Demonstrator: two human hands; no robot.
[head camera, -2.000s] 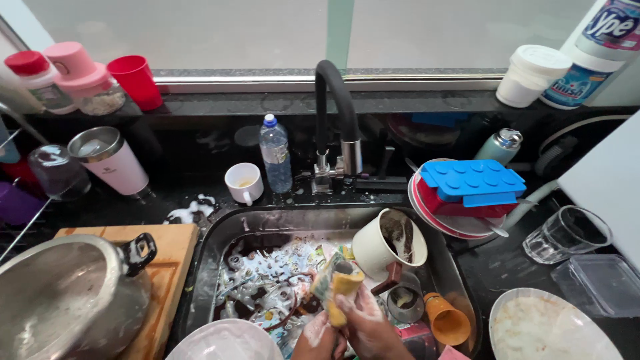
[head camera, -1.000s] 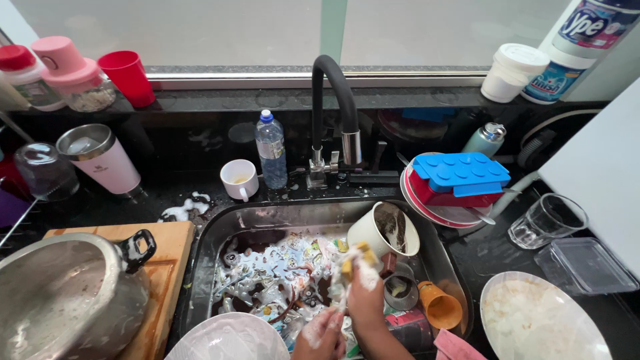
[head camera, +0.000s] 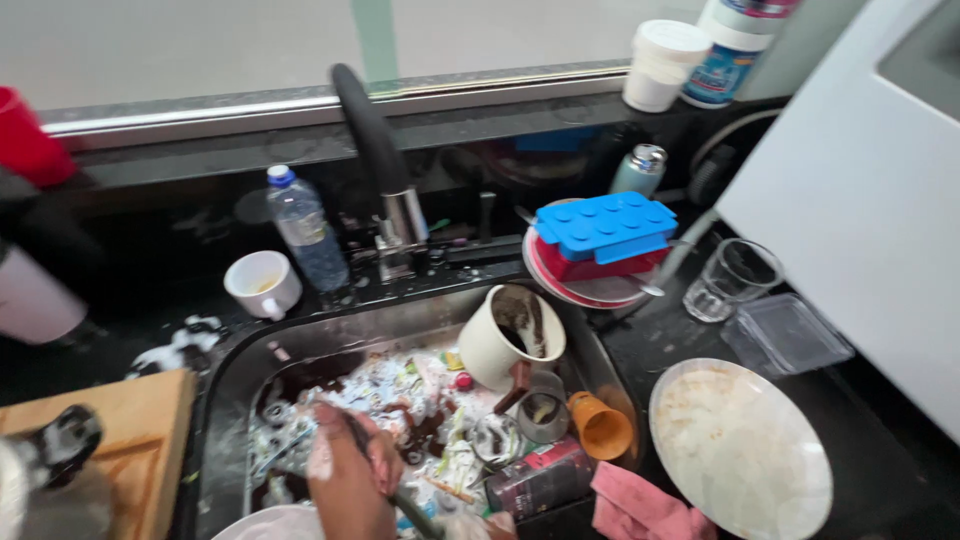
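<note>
Over the sink (head camera: 225, 390), my left hand (head camera: 349, 465) is closed around a long, thin, dark-green utensil (head camera: 412, 514) that slants down to the right. My right hand (head camera: 491, 529) shows only in part at the bottom edge, sudsy and near the utensil's lower end; its grip is hidden. Suds and dishes fill the basin. A dirty cream mug (head camera: 480, 345) leans at the back right, near a clear glass (head camera: 541, 409), an orange cup (head camera: 600, 425) and a dark printed container (head camera: 540, 476). A pale dish (head camera: 274, 525) lies at the bottom edge.
A black faucet (head camera: 371, 135) rises behind the sink, with a water bottle (head camera: 307, 232) and white cup (head camera: 262, 283) to its left. Stacked plates (head camera: 544, 262) bear a blue-lidded red box (head camera: 607, 225). An oval plate (head camera: 739, 450) and pink cloth (head camera: 637, 506) are at right, a cutting board (head camera: 142, 450) at left.
Earlier, my hands held a yellow item near the cream mug; now my left hand grips a dark-green utensil farther left. The view has shifted and tilted.
</note>
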